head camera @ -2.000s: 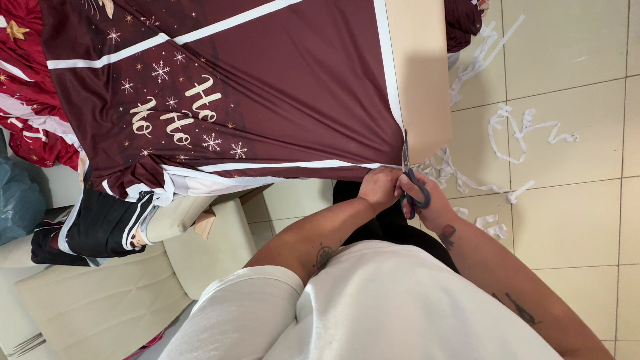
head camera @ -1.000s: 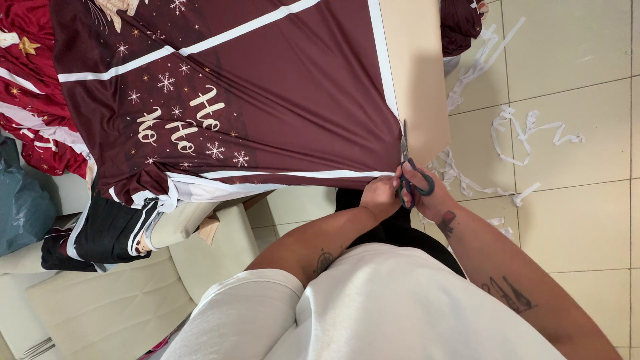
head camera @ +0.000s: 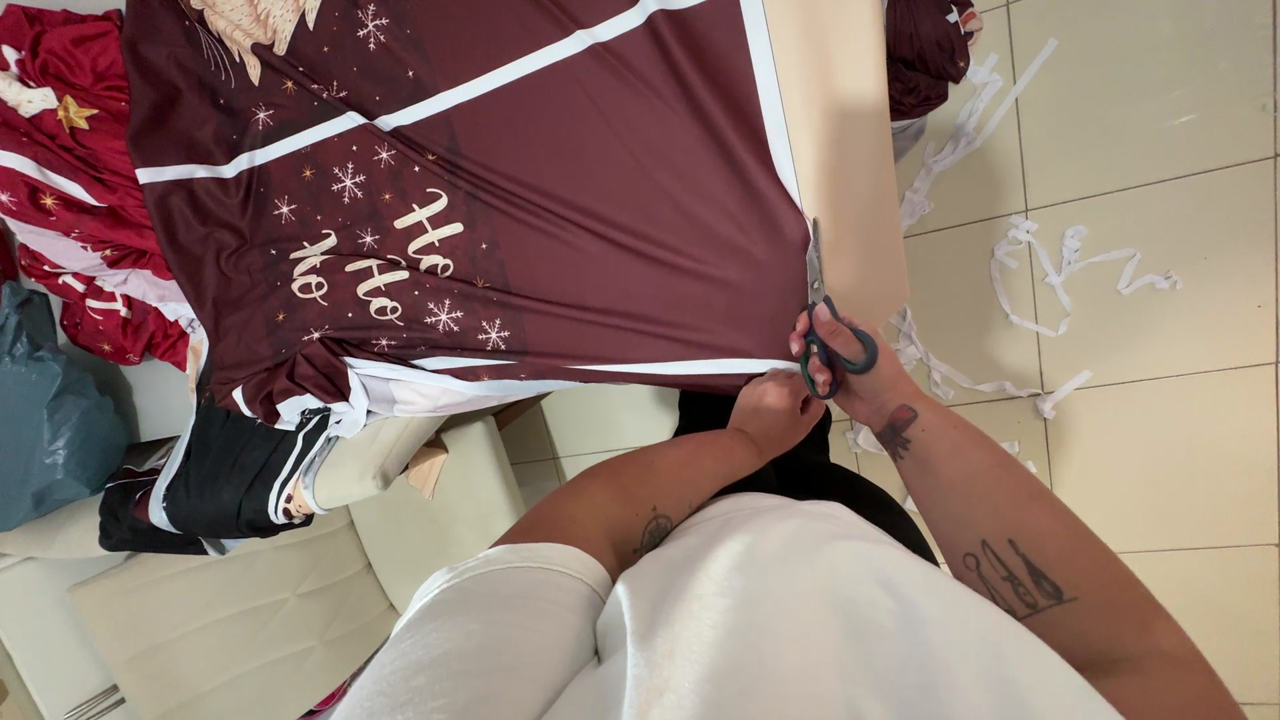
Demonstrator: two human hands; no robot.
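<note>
Maroon printed fabric [head camera: 620, 220] with snowflakes, lettering and white strips lies spread over a light tabletop. At the fabric's lower right corner, my left hand [head camera: 777, 412] pinches the edge by the white border. Just right of it, my right hand [head camera: 855, 365] grips dark-handled scissors [head camera: 816, 275] by the loops. Their blades point away from me, along the white right border, and look nearly closed. Whether fabric lies between the blades cannot be told.
The light tabletop [head camera: 850, 170] shows along the fabric's right side. White cut strips [head camera: 1060, 270] lie on the tiled floor at right. A cream chair [head camera: 240, 610] bears black fabric [head camera: 235, 475]. Red fabric [head camera: 75, 190] and a blue-grey plastic bag [head camera: 50, 410] are at left; bundled maroon fabric [head camera: 922, 55] is at the upper right.
The scissors, lying across my left hand two seconds ago, have swung upright and away from me with my right hand. My left hand still holds the fabric's corner.
</note>
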